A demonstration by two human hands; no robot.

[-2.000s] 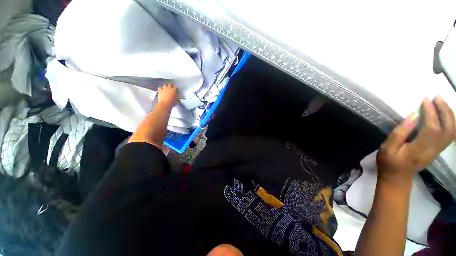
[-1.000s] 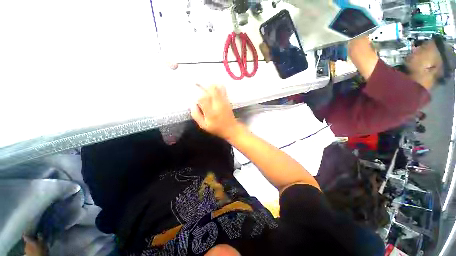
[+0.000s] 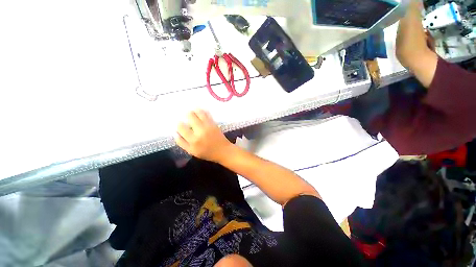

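My right hand (image 3: 201,136) rests at the front edge of the white machine table (image 3: 104,120), fingers curled over the ribbed edge. Whether anything is under the fingers cannot be told. My left hand is not in view. Scissors with red loop handles (image 3: 228,76) lie on the table beyond my right hand, blades pointing away. The needle area of the sewing machine (image 3: 182,35) is at the top, left of the scissors. White panels with a thin dark line (image 3: 323,156) hang below the table at right. Grey-white fabric (image 3: 47,224) lies below the table at left.
A black phone (image 3: 282,55) lies right of the scissors, with a brown tab (image 3: 260,66) beside it. Another person's maroon sleeve and arm (image 3: 438,104) are at the right, by a neighbouring machine (image 3: 443,18). A dark panel (image 3: 352,11) is at the top right.
The view has swung right from the left-hand fabric pile, then shifted slightly. My left hand, earlier on the white pile, has left the picture. My right hand remains at the table edge.
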